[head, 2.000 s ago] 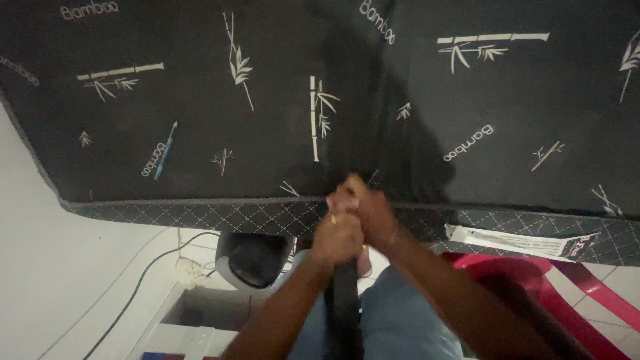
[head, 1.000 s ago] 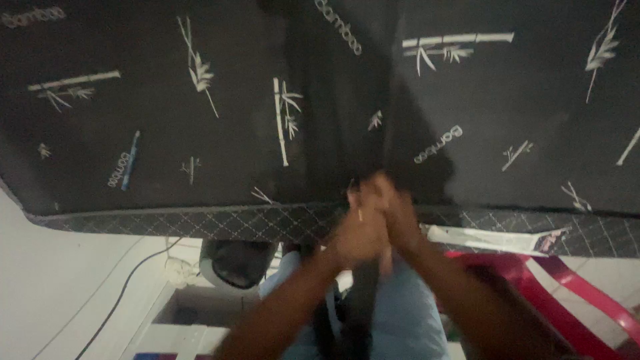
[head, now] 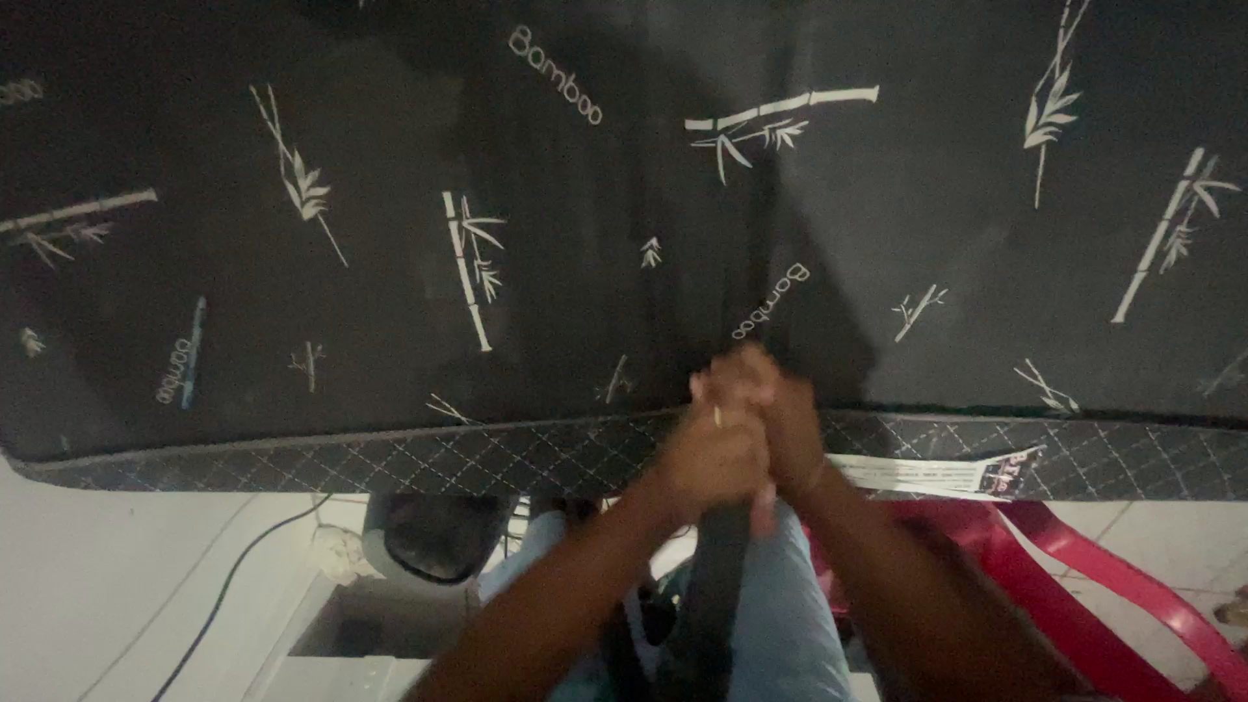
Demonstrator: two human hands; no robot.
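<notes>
My left hand (head: 721, 453), with a ring on one finger, and my right hand (head: 795, 429) are pressed together with fingers folded, over the near edge of a dark mattress (head: 585, 273) with a bamboo print. Motion blur hides what lies between the palms. A dark strap-like band (head: 717, 595) shows directly below my hands; whether they grip it is unclear. The mattress's quilted side border (head: 322, 458) passes behind my hands. Just right of them, a white label (head: 916, 473) bearing writing lies along that border.
On the mattress at left lies a thin blue pen-like object (head: 194, 356). Below the edge are a dark rounded object (head: 439, 536), a cable (head: 229, 585) and a white surface (head: 88, 575). A red plastic chair (head: 1092, 585) stands at lower right. My jeans (head: 795, 614) show underneath.
The view has shifted and come closer to the mattress edge. Both hands stay together there throughout.
</notes>
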